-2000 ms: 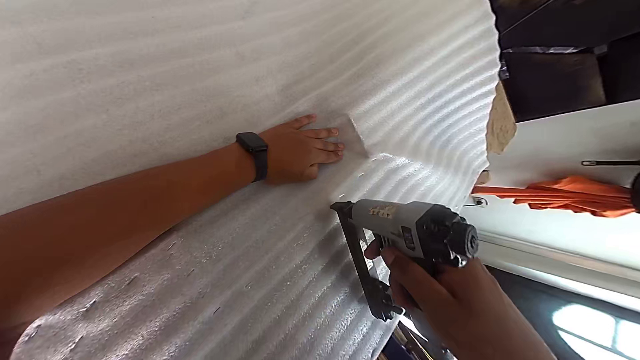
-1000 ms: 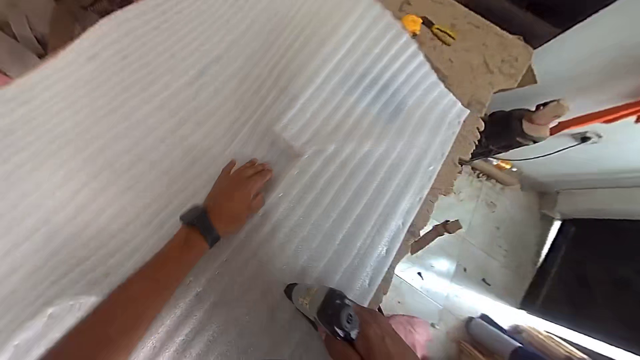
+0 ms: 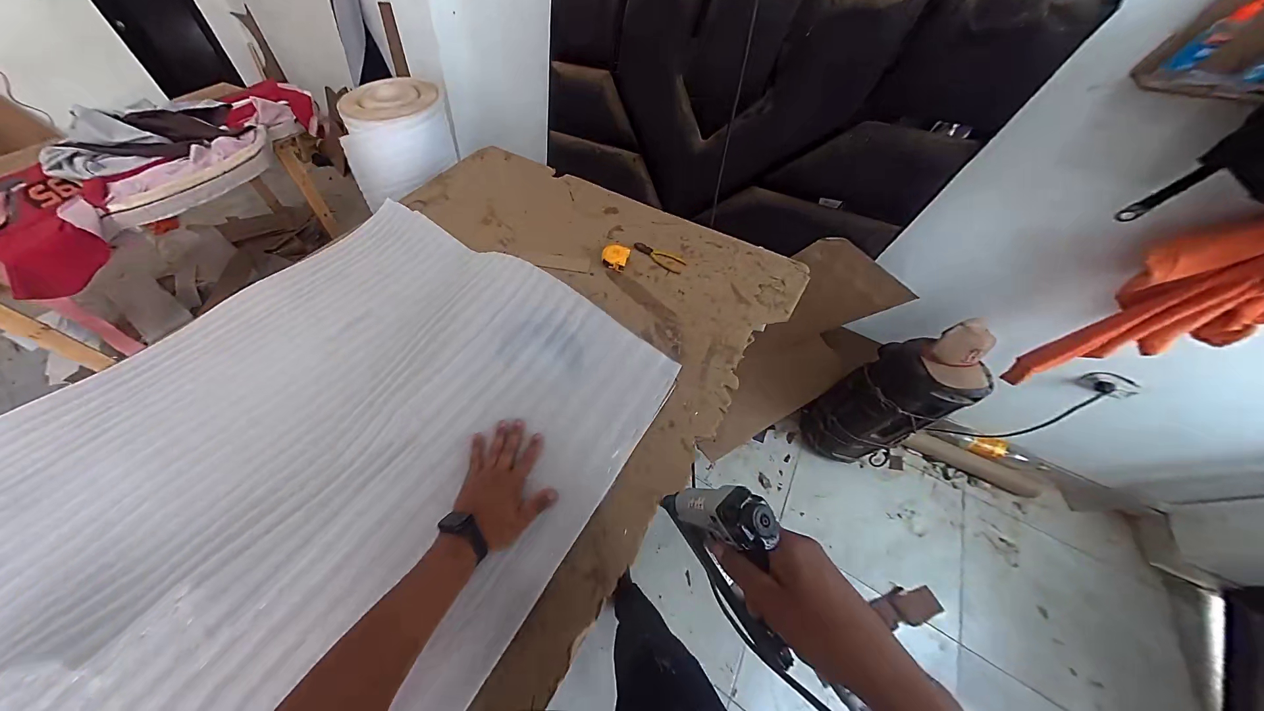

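Note:
My left hand [image 3: 502, 486], a dark watch on its wrist, lies flat with fingers spread on white ribbed foam sheeting [image 3: 326, 425]. The sheeting covers much of a worn brown worktable [image 3: 553, 632]. In my right hand [image 3: 780, 583] is a grey and black pneumatic stapler [image 3: 726, 513], its nose beside the table's ragged right edge, above the floor. A hose hangs below the tool. Towards the table's far end lie a yellow tape measure [image 3: 616, 257] and yellow-handled pliers [image 3: 661, 258].
A black cylindrical tank [image 3: 889, 405] stands on the tiled floor right of the table, near a cable and cardboard pieces. A large foam roll [image 3: 398, 138] stands behind the table. Dark padded panels [image 3: 731, 109] lean at the back. Cloth [image 3: 178, 148] covers another table at left.
The stapler in my right hand was over the foam sheeting and is now beyond the table's edge. My left hand is still flat on the foam, nearer its right edge. The view has shifted widely.

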